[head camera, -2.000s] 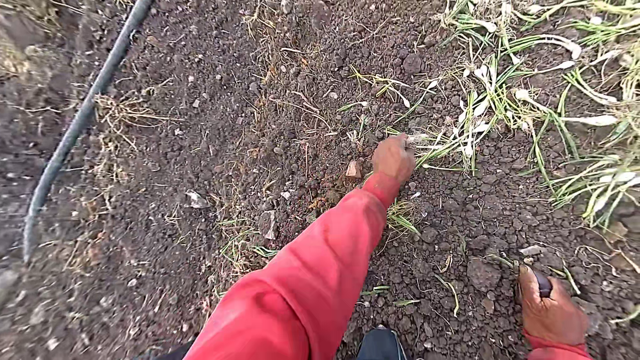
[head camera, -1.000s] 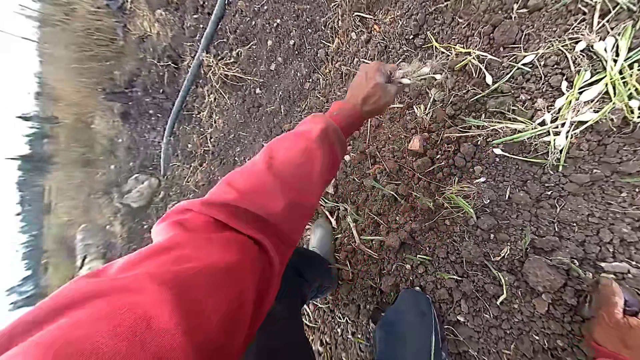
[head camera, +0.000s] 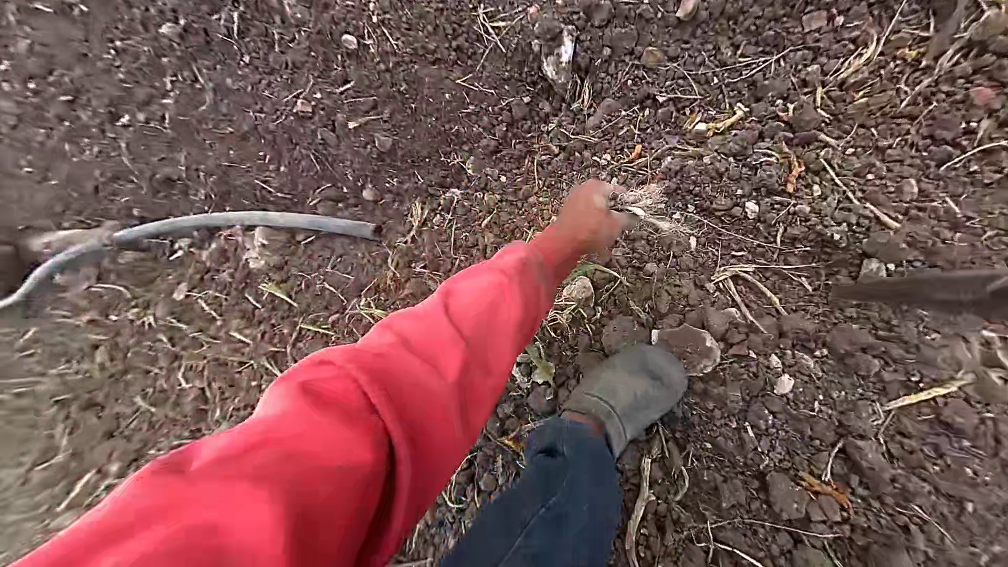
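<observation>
My left hand (head camera: 589, 219), in a red sleeve, is closed around a small bunch of onion-like seedlings (head camera: 647, 209). Their pale bulbs and stringy roots stick out to the right of my fingers, just above the dark, lumpy soil (head camera: 488, 126); my hand hides the rest of them. From the right edge a dark, blurred, pointed blade (head camera: 921, 291) reaches in over the ground. What holds it is out of the picture, and my right hand does not show.
A grey hose (head camera: 252, 220) lies on the soil at the left, one end near the middle. My shoe (head camera: 634, 390) stands on the ground below my left hand, beside a flat stone (head camera: 689, 349). Dry stalks (head camera: 748, 287) and small stones are scattered about.
The view has swung strongly to the left. My right hand and the loose green seedlings on the soil have gone out of view. The dark blade has come in at the right. My left hand keeps its bunch.
</observation>
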